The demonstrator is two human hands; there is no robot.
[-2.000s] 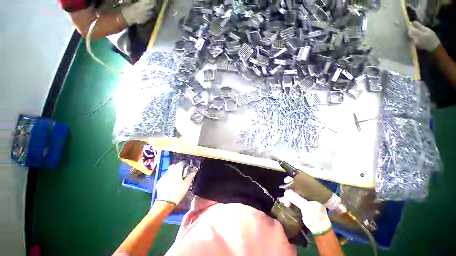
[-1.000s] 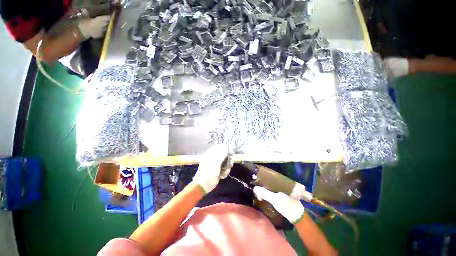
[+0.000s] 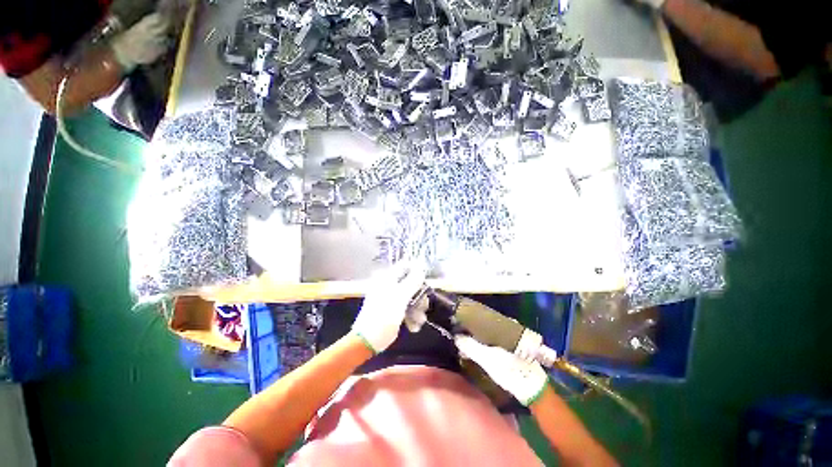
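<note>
My left hand (image 3: 390, 307), in a white glove with a green-edged cuff, is at the table's near edge and closed around a small dark metal part (image 3: 421, 296). Its fingers hide most of the part. My right hand (image 3: 499, 367), also gloved, is on the olive-grey air tool (image 3: 491, 322), below and behind its barrel. The tool's dark nose points left and is close to the part; I cannot tell if they touch. Loose thin silver-blue pins (image 3: 449, 212) lie on the table (image 3: 342, 251) just beyond my hands.
Metal brackets (image 3: 410, 68) are heaped at the far side. Bagged pins stand at the left (image 3: 190, 210) and right (image 3: 673, 196) edges. A T-shaped tool (image 3: 577, 181) lies right of the pins. Blue crates (image 3: 263, 347) and a cardboard box (image 3: 193, 316) are below. Co-workers' arms show at both sides.
My left hand has come from above the crate at the left to the tool's nose. The tool has moved left and lies flatter. The right co-worker's arm has moved up the picture.
</note>
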